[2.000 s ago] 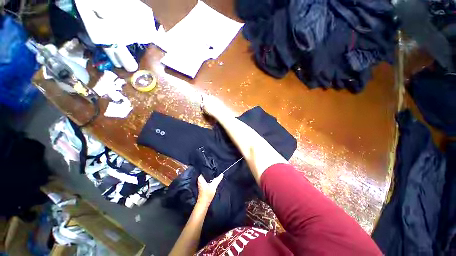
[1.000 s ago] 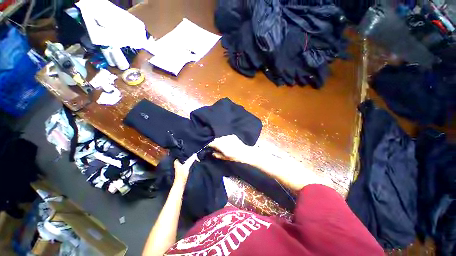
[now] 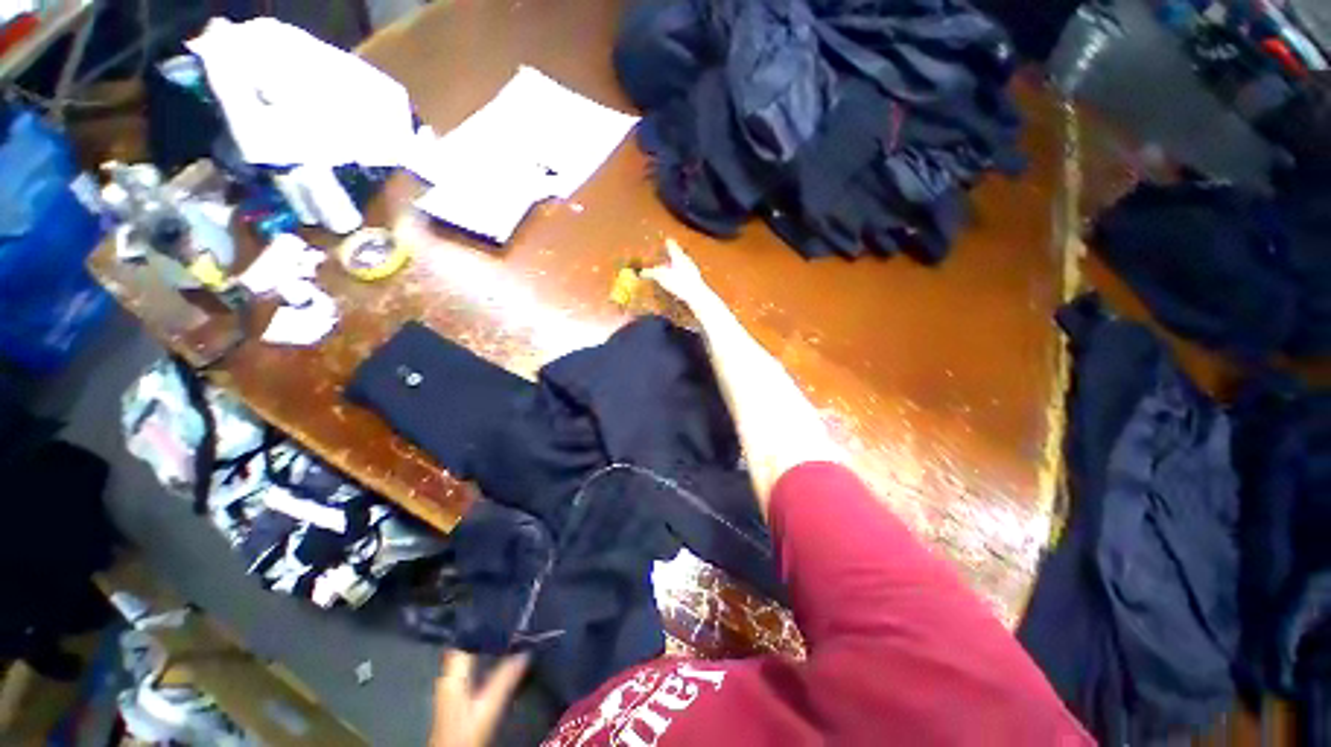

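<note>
A dark jacket [image 3: 628, 394] lies bunched on the wooden table, one sleeve [image 3: 438, 394] stretched up-left with small pale buttons near its end. A long pale thread [image 3: 620, 470] loops loosely over the cloth. My right hand [image 3: 672, 275] is beyond the jacket, its fingertips at a small yellow tool [image 3: 626, 286]; whether they grip it is unclear. My left hand [image 3: 479, 701] is at the bottom, partly cut off, beside the jacket's lower left part. Its thumb and finger look spread, but whether it holds cloth or thread is unclear.
A dark garment pile [image 3: 832, 132] lies at the table's far side. White paper [image 3: 511, 153], a yellow tape roll [image 3: 372, 254] and pale scraps are at left. More dark garments [image 3: 1168, 511] lie at right. A scrap heap [image 3: 299, 511] is below the left edge.
My right hand has moved off the cloth and up to the yellow tool. My left hand has moved down toward me. The thread, earlier taut between my hands, now lies in a loose loop.
</note>
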